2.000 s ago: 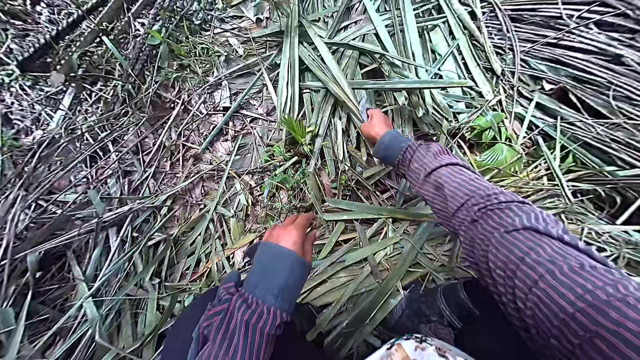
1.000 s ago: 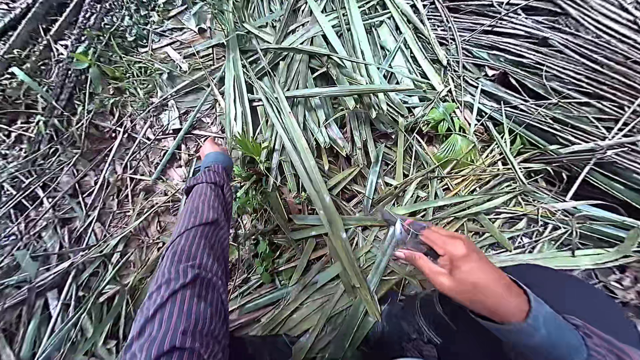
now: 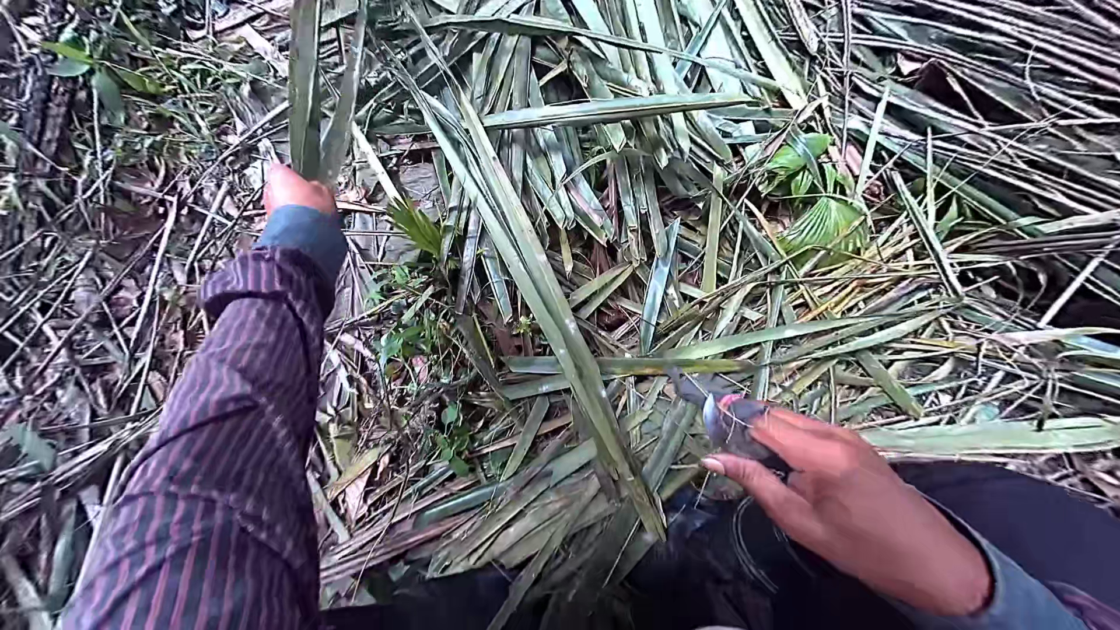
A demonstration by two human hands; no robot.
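At the upper left, my left hand (image 3: 299, 191) is closed around the lower end of a few long green leaf strips (image 3: 304, 96), which stand up toward the top edge. My right hand (image 3: 862, 503), at the lower right, holds a small dark tool with a short blade (image 3: 716, 420) between thumb and fingers; its exact kind is not clear. Between the hands a long folded leaf strip (image 3: 542, 284) lies slantwise over other cut strips, touching neither hand. More green strips (image 3: 604, 112) are piled at the top middle.
A heap of thin dry leaf ribs or stalks (image 3: 989, 96) fills the upper right. Small green plants grow at the left of the pile and a fan-shaped leaf (image 3: 824, 229) to its right. Twigs and dry litter (image 3: 122, 306) cover the left side. My dark-clothed leg (image 3: 1024, 516) is at the lower right.
My left hand, which reached to the ground at the left, now holds leaf strips upright. My right hand came back from the strip pile to near my leg between the two earlier frames.
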